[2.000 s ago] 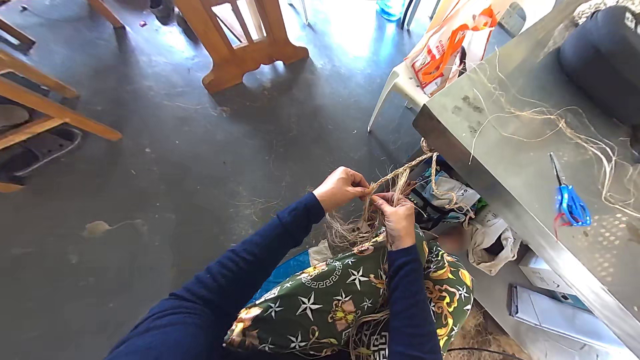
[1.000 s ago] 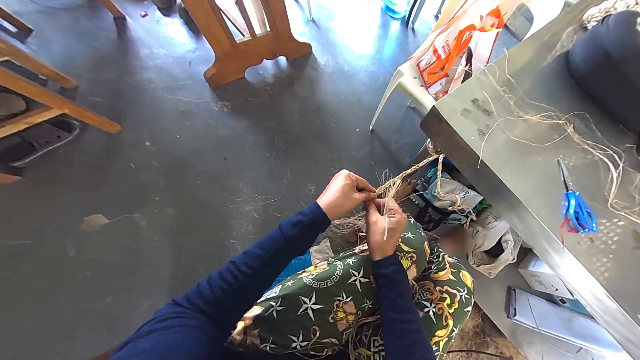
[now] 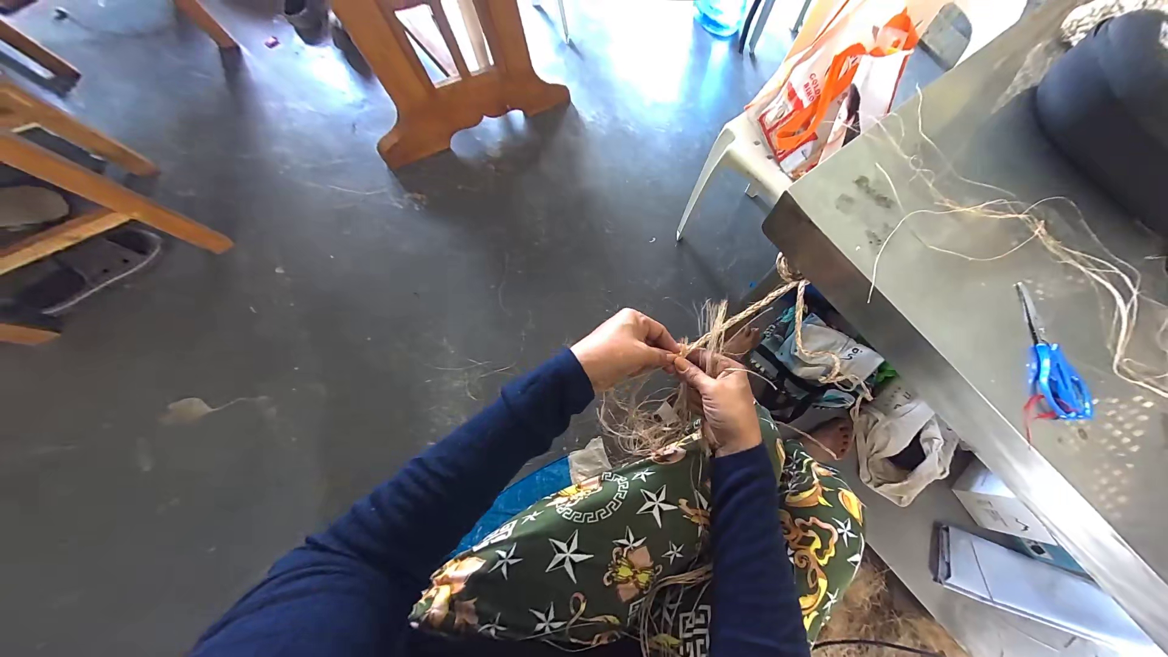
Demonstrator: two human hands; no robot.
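My left hand and my right hand meet above my lap, fingertips together, pinching the fibre strands at the end of a braided plant-fibre rope. Taut, the rope runs up and right from my fingers to the corner of the metal table, where it is looped. Loose fibre ends stick up between my hands, and a tangle of loose fibres hangs below them by my knee. Patterned green cloth covers my legs. On the table lie blue-handled scissors and loose pale fibres.
The metal table stands at right, with a dark bag on it. Beneath are a white cloth bag and boxes. A white plastic chair holds a carrier bag. Wooden furniture stands ahead, with more at far left.
My hands stay together at the rope. Over the last second a tuft of fibres has come to stand up above my right hand, and its fingers have shifted.
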